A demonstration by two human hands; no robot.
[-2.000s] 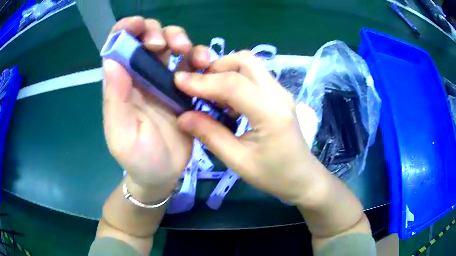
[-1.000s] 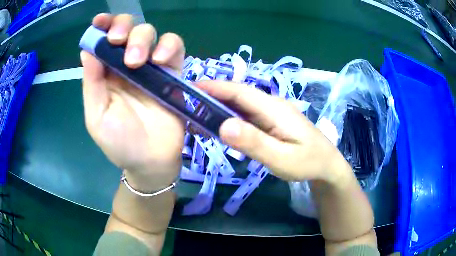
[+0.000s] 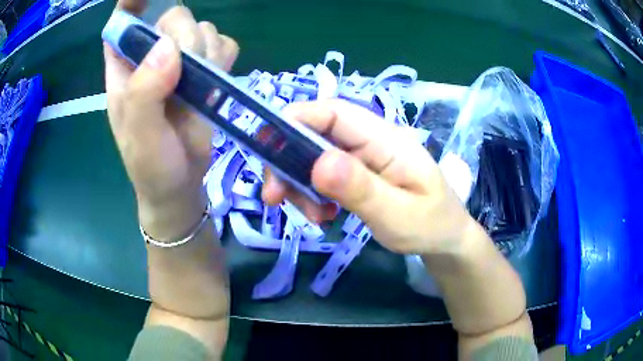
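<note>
My left hand (image 3: 158, 120) and my right hand (image 3: 388, 176) hold a joined shell and strip (image 3: 236, 113) between them. Its black side with openings faces me, and the pale shell shows along its edges and at its upper left end. My left thumb lies on the black face near that end; my right thumb is on the lower right end. A heap of pale plastic shells (image 3: 282, 271) lies behind and below the hands. A clear plastic bag (image 3: 539, 141) of black plastic strips (image 3: 504, 183) lies to the right, partly behind my right hand.
A blue plastic tray (image 3: 606, 211) stands on the right of the green bench (image 3: 84, 204). Another blue tray (image 3: 25, 148) with pale parts is at the left edge. A pale dividing strip (image 3: 74, 107) crosses the bench. Dark bagged items show at the top right.
The joined piece has turned so its black face with openings shows. My left hand has rolled over, with its thumb now on the black face. My right hand has slid to the lower right end.
</note>
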